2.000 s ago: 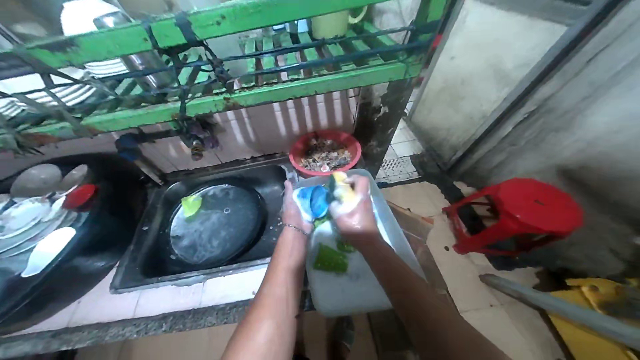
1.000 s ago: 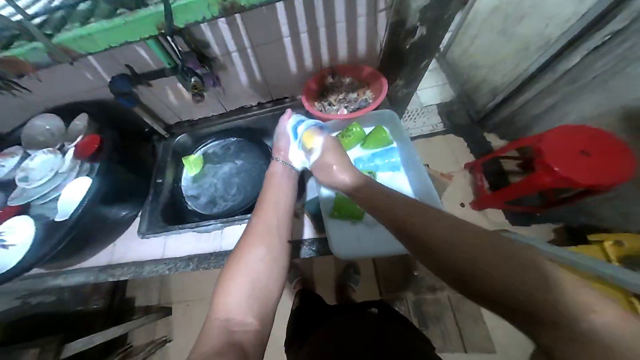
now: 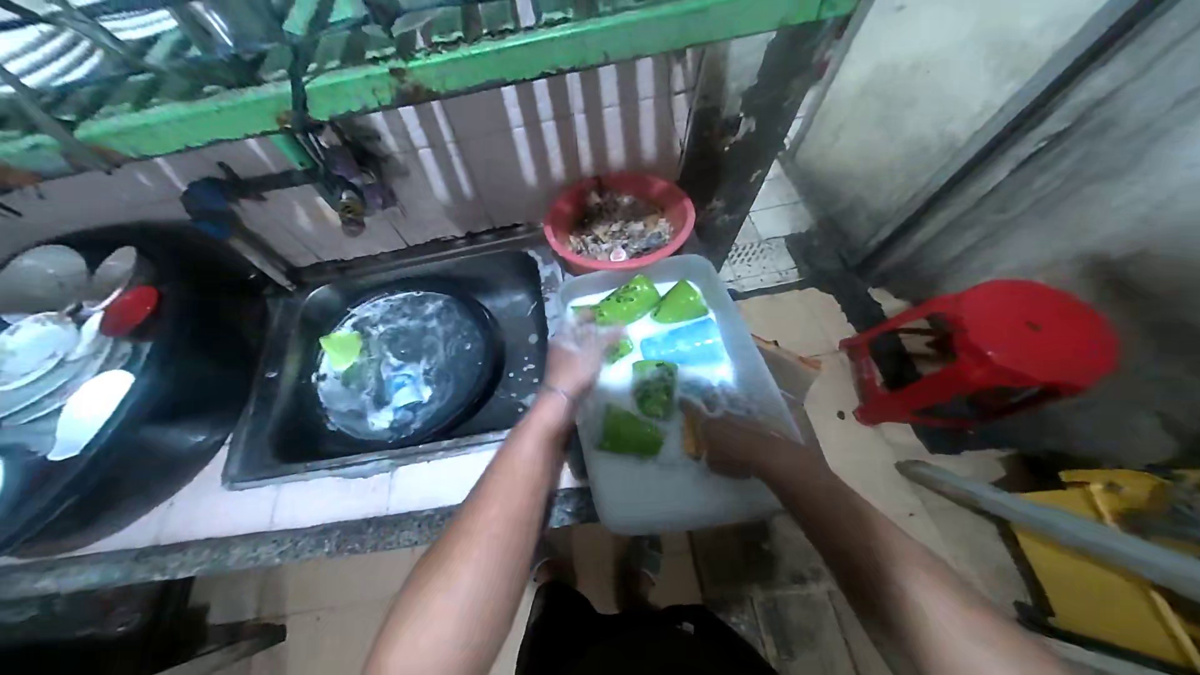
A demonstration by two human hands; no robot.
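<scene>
A whitish plastic tub holds suds, several green cups and a blue cup. My left hand, blurred, is over the tub's left side near a green cup, its fingers spread with nothing seen in them. Low in the tub, my right hand is closed on a yellow sponge. In the black sink, a round dark basin contains soapy water, a yellow-green piece at its left edge and a blue-and-white item, perhaps a cup.
Behind the tub stands a red bowl of food scraps. A large black basin with dishes is left of the sink. Taps and a green rack are above. A red stool and a grey pole lie to the right.
My hands, together on a soapy blue-and-white item earlier, have moved apart. A blue-and-white item now shows in the sink's basin. My right hand has gone down into the tub.
</scene>
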